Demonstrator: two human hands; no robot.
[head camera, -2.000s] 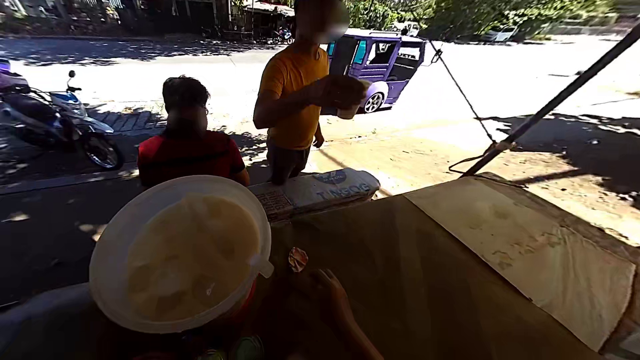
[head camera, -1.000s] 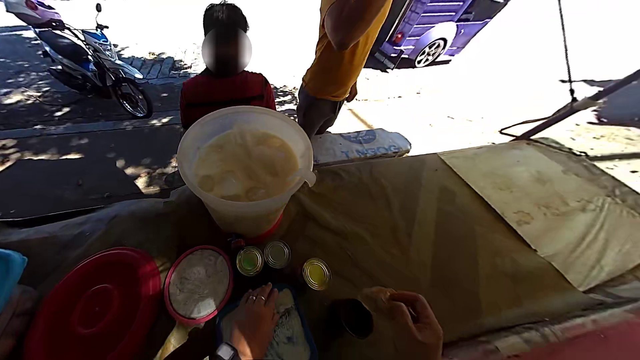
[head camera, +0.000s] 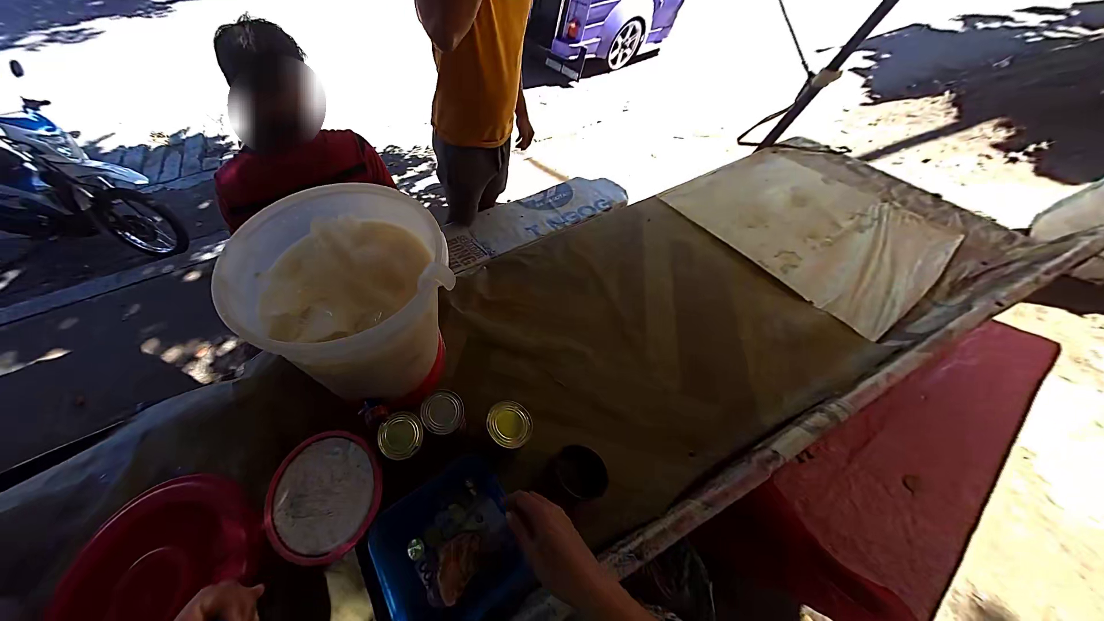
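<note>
My right hand (head camera: 552, 543) is at the right rim of a blue plastic tray (head camera: 401, 565), which holds coins and what look like banknotes. Whether its fingers grip anything is hidden. At the bottom left, my left hand (head camera: 222, 601) shows only in part, beside a red plastic basin (head camera: 155, 552). A red-rimmed round lid or container (head camera: 323, 498) lies between basin and tray. Several tin cans (head camera: 509, 424) stand behind the tray, and a dark cup (head camera: 580, 473) is just beyond my right hand. The large white plastic bucket (head camera: 379, 345) holds a pale liquid with pieces in it.
A brown plastic cover (head camera: 604, 345) is spread over the table, with a pale sheet (head camera: 811, 233) at its far right. A printed sack (head camera: 552, 211) lies along the back edge. Beyond are a person in red (head camera: 293, 164), a person in orange (head camera: 479, 86), a motorcycle and a purple vehicle.
My left hand has moved left, off the blue tray. My right hand has moved from beside the dark cup to the tray's right side. The view has shifted.
</note>
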